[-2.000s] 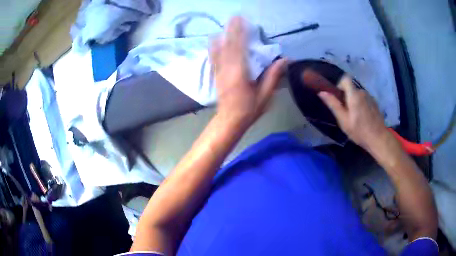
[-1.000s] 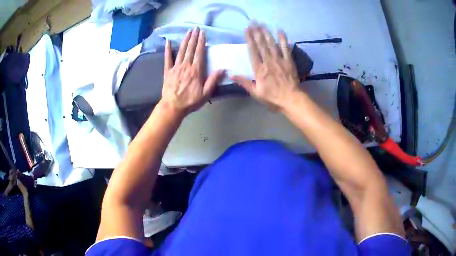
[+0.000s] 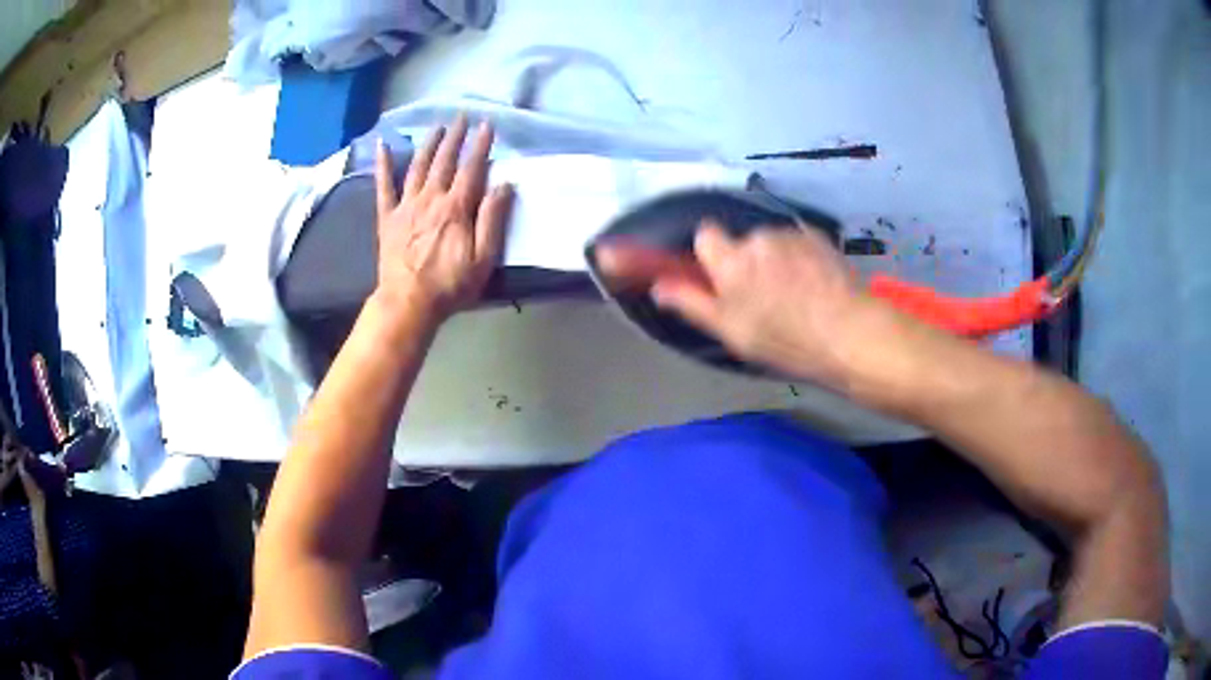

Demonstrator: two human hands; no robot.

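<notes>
The pale garment piece point(image 3: 565, 199) lies over the dark grey padded board point(image 3: 332, 253), whose rounded left end is partly bare. My left hand point(image 3: 438, 239) rests flat on the cloth and board, fingers spread, holding nothing. My right hand point(image 3: 770, 292) grips the reddish-brown handle of the black iron point(image 3: 677, 219); both are slightly blurred. The iron's pointed tip faces left, at the right part of the board. The iron and my right hand hide the board's right end.
An orange-red tube point(image 3: 963, 308) runs from the iron to a thin line at right. A blue block point(image 3: 312, 113) and a crumpled pale bundle point(image 3: 352, 29) are at the far left. White cloth point(image 3: 120, 292) hangs at left; a person's arm shows lower left.
My right hand has left the cloth and taken hold of the iron, which has moved left from its place at right to the board. My left hand has shifted slightly left on the cloth.
</notes>
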